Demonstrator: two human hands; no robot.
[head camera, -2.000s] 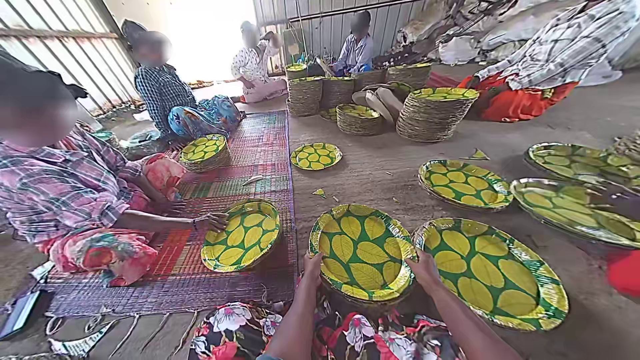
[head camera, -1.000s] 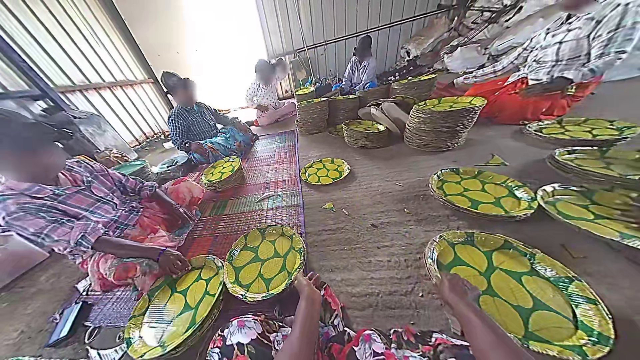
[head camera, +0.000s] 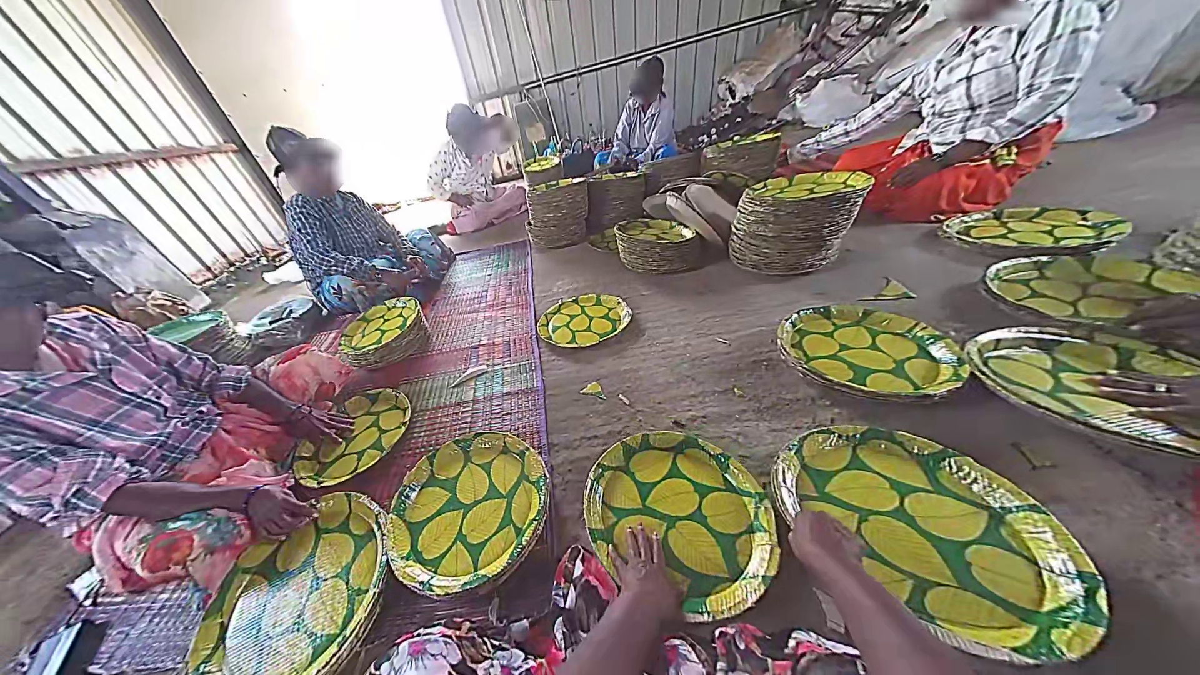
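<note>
A round leaf-patterned plate (head camera: 694, 506) lies in front of me, and my left hand (head camera: 645, 572) rests on its lower left part with the fingers spread. To its right is a larger plate (head camera: 947, 534) with the same yellow leaves on green; my right hand (head camera: 825, 542) is at its left rim, its fingers partly hidden, so its grip cannot be made out. Left of my left hand, a small pile of such plates (head camera: 469, 511) sits at the mat's edge.
A co-worker at the left handles plates (head camera: 352, 436) over a woven mat (head camera: 487, 309). Tall plate stacks (head camera: 797, 225) stand behind. More plates (head camera: 872, 352) lie at the right, where another person's hand (head camera: 1144, 389) reaches in. A single plate (head camera: 585, 321) lies mid-floor.
A round plate is now under my left hand, where one second ago only floor showed between the pile and the larger plate. The co-worker at the left now has a hand on a separate plate.
</note>
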